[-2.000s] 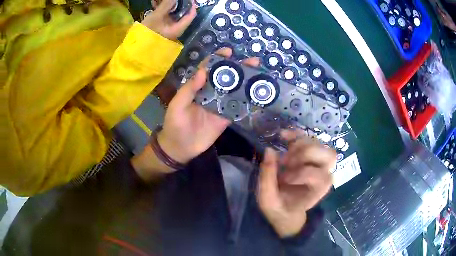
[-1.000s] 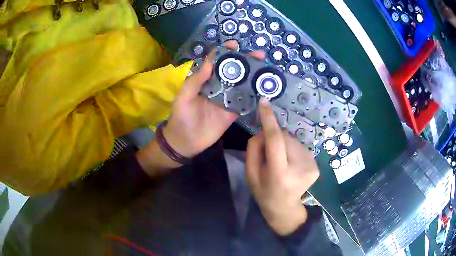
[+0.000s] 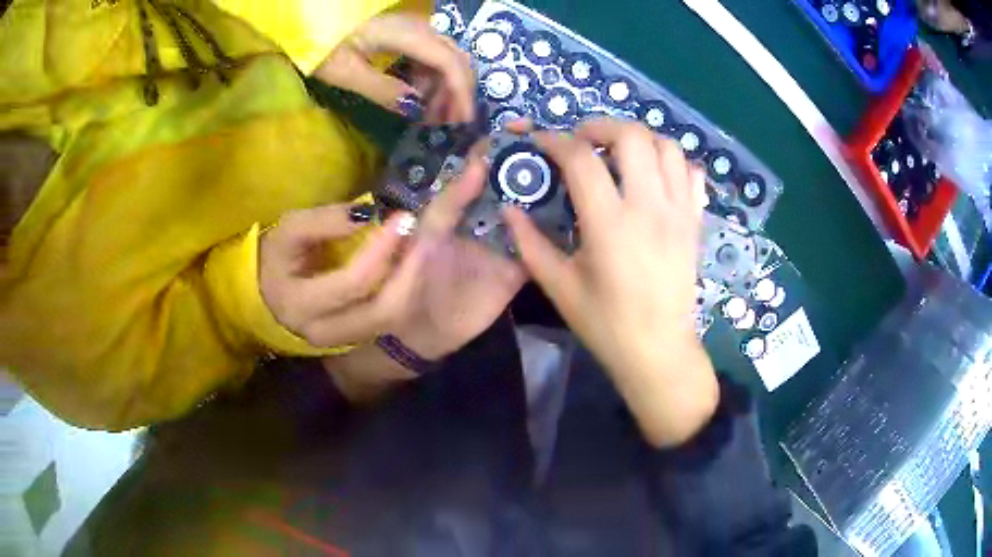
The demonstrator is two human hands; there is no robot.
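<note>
My left hand [image 3: 462, 277] holds the dark grey holding fixture [image 3: 731, 256] from below, palm up, partly hidden by a neighbour's hand. A round part [image 3: 523, 176] with a black rim and white centre sits on the fixture. My right hand [image 3: 636, 245] lies over the fixture, with thumb and fingertips around the right side of that part; whether it grips it I cannot tell. My right hand hides the middle of the fixture. The fixture's far right end shows a bare seat. The blister tray [image 3: 761, 187] with rows of round parts lies behind and under the fixture.
A neighbour's two hands [image 3: 326, 272] in yellow sleeves reach in at left, close to my left hand. Loose round parts [image 3: 740, 312] and a white paper slip [image 3: 789, 348] lie right. Stacked clear trays [image 3: 903, 403], a red bin [image 3: 935, 223] and a blue bin [image 3: 876, 71] stand farther right.
My right hand has moved up from below the fixture to lie over it, covering its middle. The neighbour's hands have come in at left, beside my left hand.
</note>
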